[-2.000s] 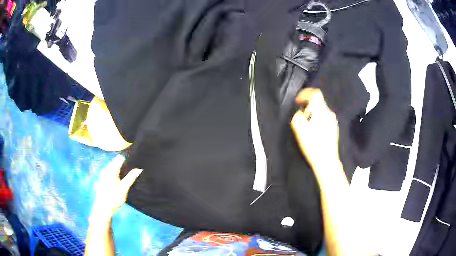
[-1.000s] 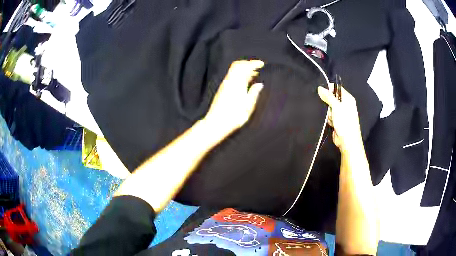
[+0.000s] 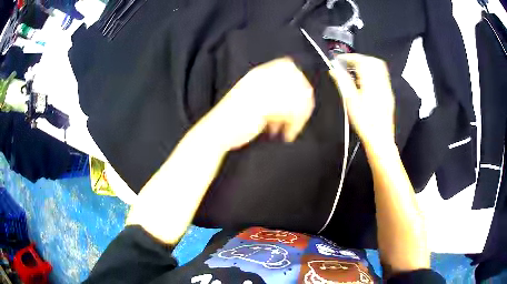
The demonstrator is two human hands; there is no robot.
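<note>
A large black coat (image 3: pixel 150 105) lies spread over the table. A thin white line (image 3: pixel 338 194) runs along its front edge, from near the hanger down to the hem. My left hand (image 3: pixel 281 105) is blurred over the coat's middle, fingers curled downward; what they hold, if anything, is hidden. My right hand (image 3: pixel 367 94) is at the front edge just below the hanger, fingers bent against the white line. I cannot tell whether it holds a tool or cloth. A grey hanger hook (image 3: pixel 346 22) shows above it, with a small reddish label (image 3: pixel 338 51).
Dark sleeves with short white lines (image 3: pixel 460 143) lie at the right. Another dark garment (image 3: pixel 492 133) is at the far right. A yellow basket (image 3: pixel 101 176) and dark cloth (image 3: pixel 33 147) are at the left, a red object (image 3: pixel 32 265) on the blue floor.
My left hand has moved right and its fingers have curled. My right hand has moved up and left towards the hanger. The dark snips seen in it earlier no longer show clearly.
</note>
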